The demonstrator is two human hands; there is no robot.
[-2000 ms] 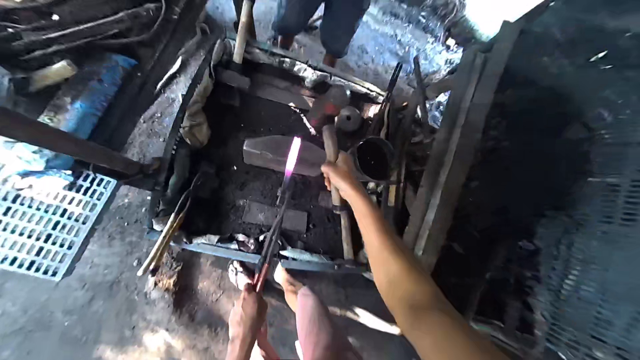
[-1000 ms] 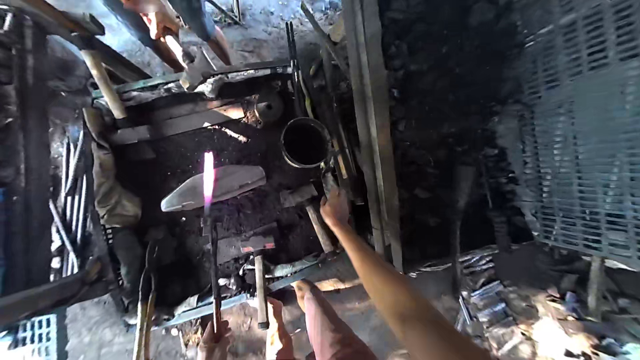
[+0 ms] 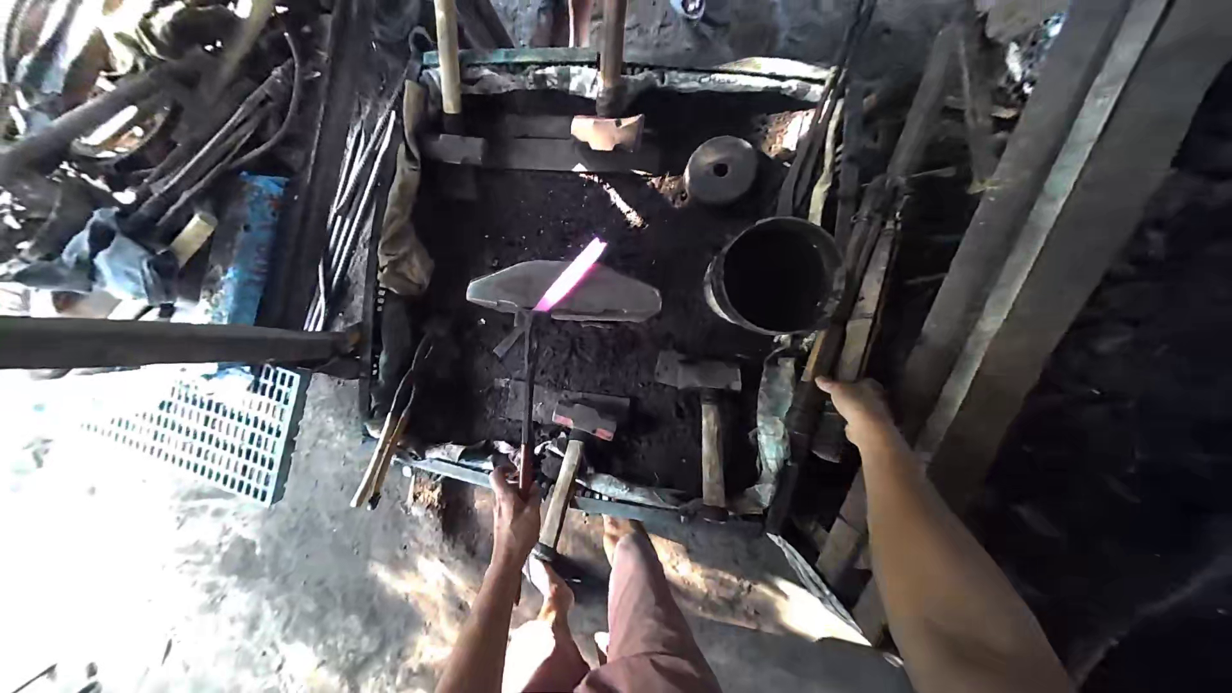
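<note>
My left hand [image 3: 517, 505] grips the handles of long dark tongs [image 3: 529, 395], low in the middle of the head view. Beyond the tongs' far end, a glowing pink-white metal bar [image 3: 572, 276] lies slantwise across the top of a steel anvil [image 3: 616, 294]. My right hand [image 3: 857, 402] is out to the right, its fingers on one of the long wooden-handled tools [image 3: 859, 327] by the bed's edge; how firmly it grips is unclear. Nearer my feet rests a sledgehammer [image 3: 585, 417] with its handle toward me. A second hammer [image 3: 698, 372] lies to its right.
A round metal pot [image 3: 773, 276] and a disc with a centre hole [image 3: 721, 170] sit at the right. Two more hammers [image 3: 607, 132] [image 3: 454, 148] are at the far edge. Tongs [image 3: 393, 428] lean at the left edge, near a plastic crate [image 3: 245, 433]. Wooden beams [image 3: 1030, 221] run along the right.
My right hand has let go of the hammer it held two seconds ago, and that hand has moved right to the long tools. My left hand still holds the tongs. The view has shifted.
</note>
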